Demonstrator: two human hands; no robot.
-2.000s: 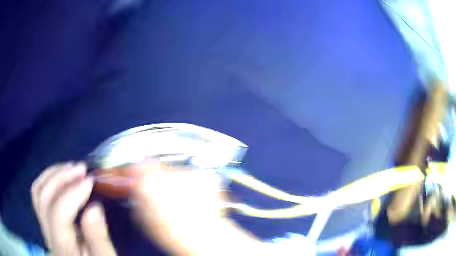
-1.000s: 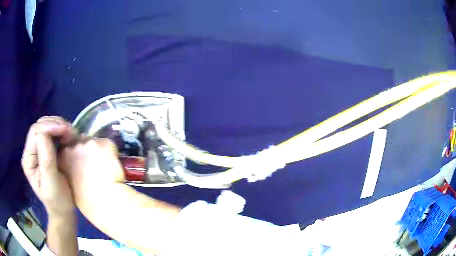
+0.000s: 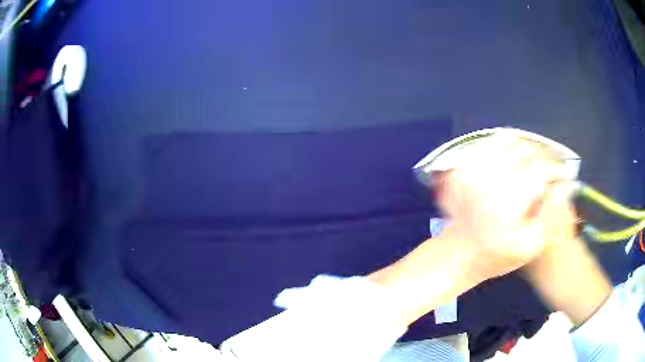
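Note:
The silver steam iron (image 3: 452,145) is on the dark navy cloth (image 3: 283,173) at the right, its pointed end to the left. My left hand (image 3: 488,212) reaches across from the lower left and grips over the iron. My right hand (image 3: 555,205) comes from the lower right and overlaps it on the iron. Both hands are blurred and hide the handle and most of the iron's body. The cloth lies flat with a long dark ridge across it. A white strip (image 3: 445,312) lies partly under my left forearm.
Yellow hoses (image 3: 612,205) run from the iron to the right edge. A white roll (image 3: 69,69) with a loose end sits at the upper left beside dark cloth (image 3: 39,184). The blue table cover (image 3: 318,63) lies around the work. A white frame (image 3: 81,332) stands below the table at lower left.
The iron and both hands have moved from the left side of the view to the right. The view has shifted, and the white roll now shows at the left.

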